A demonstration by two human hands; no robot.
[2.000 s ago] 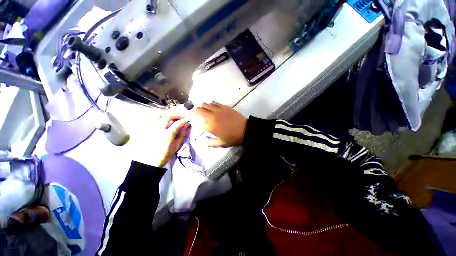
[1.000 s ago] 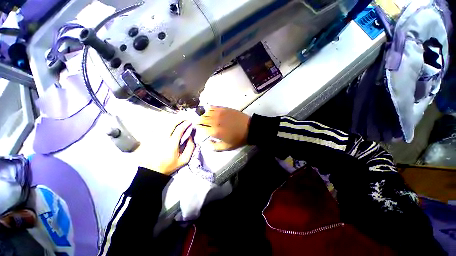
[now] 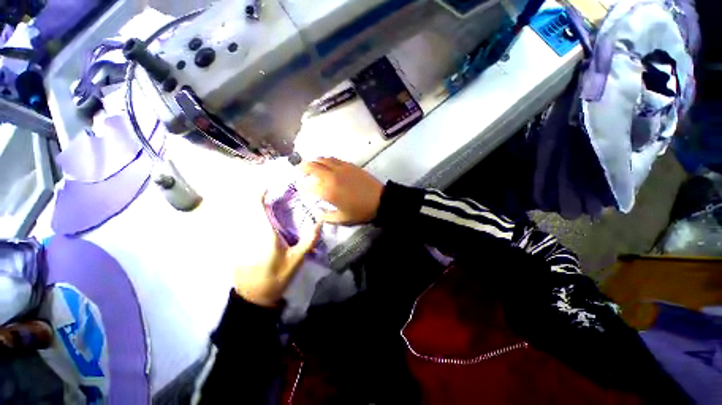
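Note:
A small purple and white fabric piece (image 3: 291, 212) lies bunched between both hands, just in front of the needle area of the sewing machine (image 3: 261, 79). My left hand (image 3: 273, 265) grips its near left side with the thumb and fingers spread around it. My right hand (image 3: 344, 190) holds its right side close to the needle, fingers bent over it. Paler fabric (image 3: 310, 289) hangs over the table edge below the hands. The fingertips and the presser foot are partly lost in the lamp's glare.
Gooseneck lamp (image 3: 178, 190) stands left of the needle. Smartphone (image 3: 388, 96) and a dark slim tool (image 3: 332, 100) lie under the machine arm. Curved purple panels (image 3: 115, 297) lie at left. A purple and white bundle (image 3: 633, 103) hangs at the table's right end.
My left hand has moved down and opened wider around the fabric, so more purple shows between the hands. My right hand stays near the needle. The view has shifted slightly.

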